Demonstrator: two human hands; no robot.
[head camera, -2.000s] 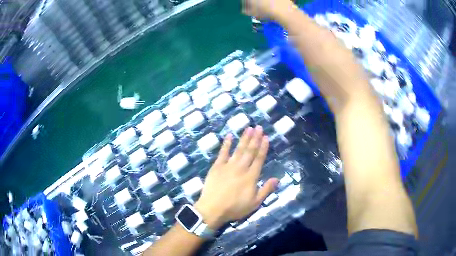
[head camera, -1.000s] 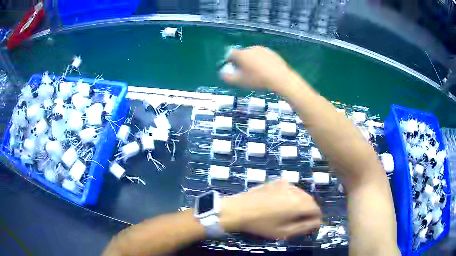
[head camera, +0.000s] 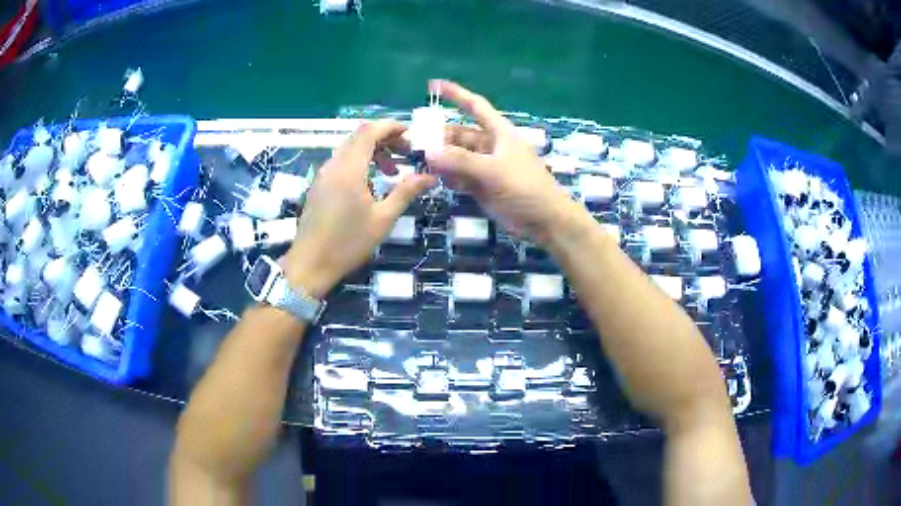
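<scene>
A white wired component (head camera: 428, 129) is held up over the far edge of the clear tray, with thin leads at its top and a dark part below. My right hand (head camera: 499, 168) grips it between thumb and fingers. My left hand (head camera: 358, 198) is beside it, thumb and fingers curled at its lower left; whether they touch it is unclear. The clear blister tray (head camera: 454, 346) lies below, with rows of white blocks in its pockets. The nearest row shows strong glare. My forearms hide parts of the tray.
A blue bin heaped with components (head camera: 163, 237) stands at left, another blue bin (head camera: 780, 326) at right. Loose components (head camera: 208, 252) lie left of the tray. The green conveyor (head camera: 257, 79) runs beyond, with one component (head camera: 338, 5) at the top edge. A plain white block (head camera: 744, 255) sits by the right bin.
My right hand has come from the conveyor to above the tray. My left hand has moved up and left from the tray's near side to meet it. The view has shifted.
</scene>
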